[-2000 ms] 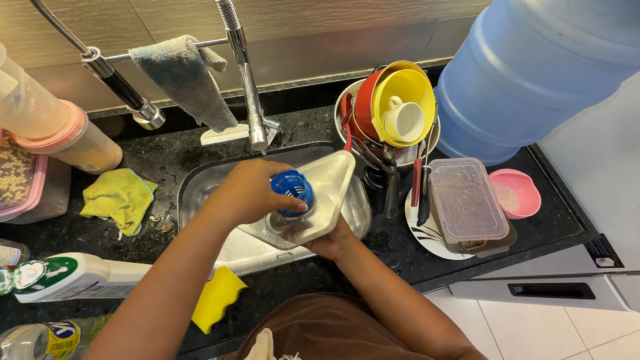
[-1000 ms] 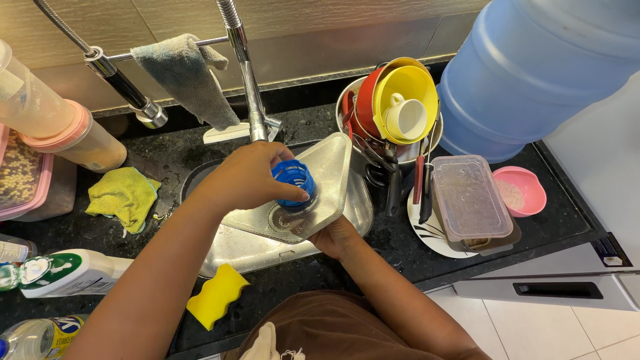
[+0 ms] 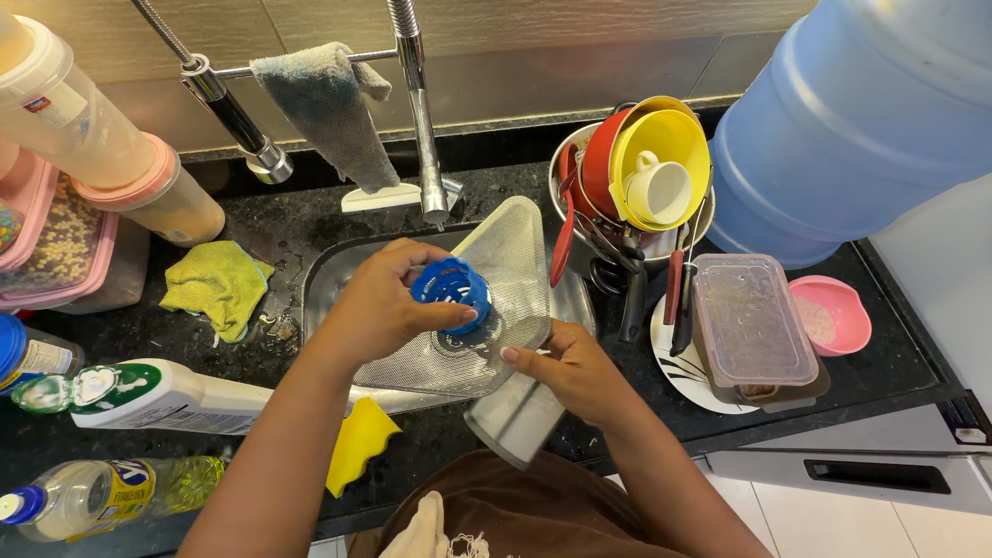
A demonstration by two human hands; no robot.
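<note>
My left hand (image 3: 395, 302) grips a round blue plastic piece with slotted sides (image 3: 453, 294) between thumb and fingers. That piece rests against a triangular perforated metal sheet (image 3: 511, 271), over a round mark or opening in it. My right hand (image 3: 570, 364) holds the sheet by its lower right edge, thumb on top, above the steel sink (image 3: 329, 275). Below the sheet, a grey, tray-like part (image 3: 515, 422) shows beside my right hand; whether it is joined to the sheet, I cannot tell. The chrome faucet spout (image 3: 434, 198) points down just behind.
A yellow sponge (image 3: 360, 446), a white bottle (image 3: 178, 395) and a yellow-green cloth (image 3: 215, 288) lie at left. Right of the sink stand a bowl of stacked dishes (image 3: 597, 167), a lidded plastic container (image 3: 752, 318), a pink bowl (image 3: 849, 314) and a large blue water jug (image 3: 829, 139).
The perforated sheet has turned and tilted in my hands, showing more of its mesh face. The grey part below it has come into view. My left hand keeps hold of the blue piece.
</note>
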